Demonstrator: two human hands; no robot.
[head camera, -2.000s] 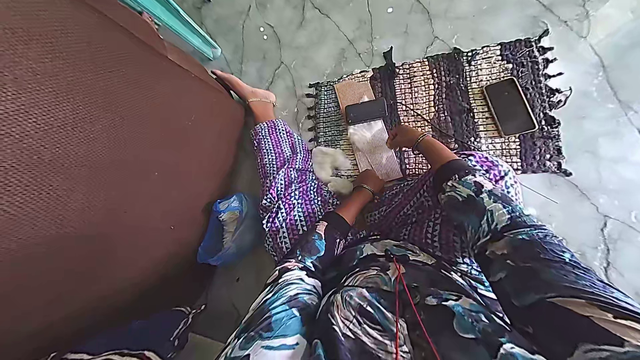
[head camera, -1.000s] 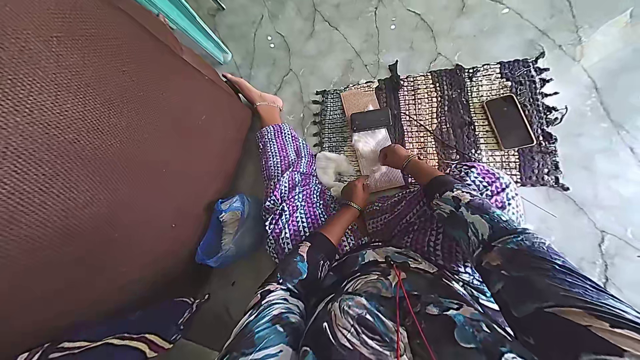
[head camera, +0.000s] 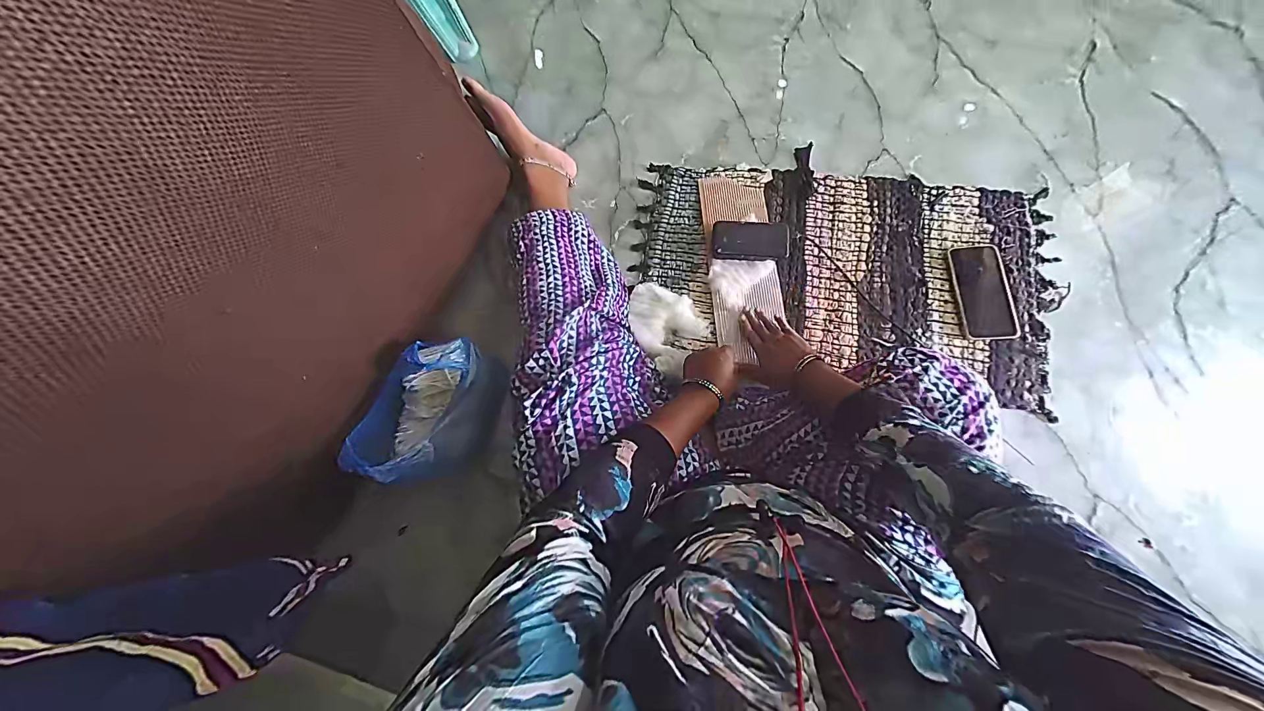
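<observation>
A ribbed board (head camera: 736, 202) lies lengthwise on a woven striped rag mat (head camera: 829, 286). Across it sits a dark phone (head camera: 750, 240), with white cotton fibre (head camera: 741, 278) spread just below on the board. My right hand (head camera: 778, 348) rests with its fingers spread on the near part of the board. My left hand (head camera: 713, 369) is curled beside the board's near left edge, next to my right hand; whether anything is in its fingers cannot be told. A clump of white cotton (head camera: 664, 316) lies left of the board, by my leg.
A second phone (head camera: 984, 291) lies on the mat's right part. On the floor to the left stands a blue plastic bag (head camera: 415, 410) with pale, thin strands in it. A large brown woven surface (head camera: 217, 247) fills the upper left, and dark blue striped cloth (head camera: 128, 642) lies at the lower left.
My right hand has gone from a closed shape to spread fingers lying on the board. My left hand is still curled near the board's near end.
</observation>
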